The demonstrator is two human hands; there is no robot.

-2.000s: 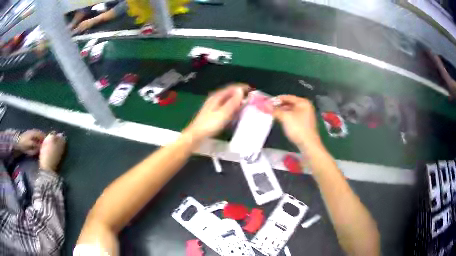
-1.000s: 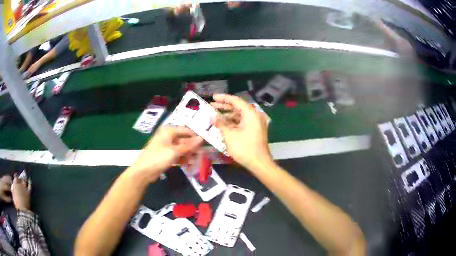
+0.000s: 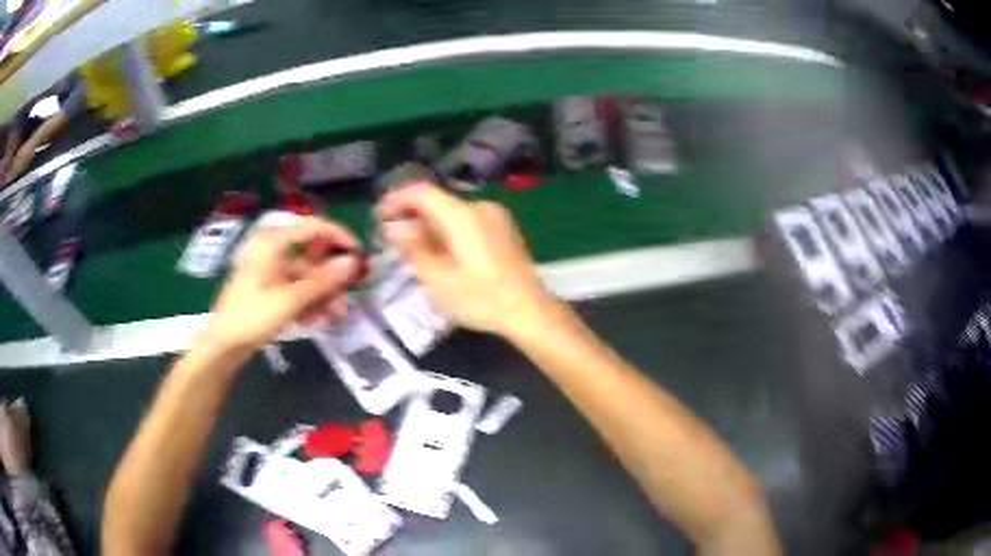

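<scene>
My left hand (image 3: 285,277) is over the near edge of the green belt, its fingertips closed around a small red piece (image 3: 353,264); blur hides its shape. My right hand (image 3: 462,255) is just right of it, fingers curled; what it holds, if anything, is unclear. A pale panel (image 3: 413,313) shows below my right hand; I cannot tell if it is held. Another pale panel (image 3: 375,367) lies below my hands. On the dark bench lie more white panels (image 3: 433,445), (image 3: 326,505), with loose red pieces (image 3: 331,439) between them.
Small white strips (image 3: 475,503) lie beside the panels. Part-built units with red ends (image 3: 214,239) lie on the green belt (image 3: 695,206). A white rail (image 3: 652,266) edges it. Black trays with pale panels (image 3: 810,255) are at right. A slanting post (image 3: 44,288) and another person's sleeve (image 3: 33,519) are at left.
The white panel held up between my hands is no longer raised there. My left hand now has a red piece at its fingertips. The view has shifted right, showing more trays.
</scene>
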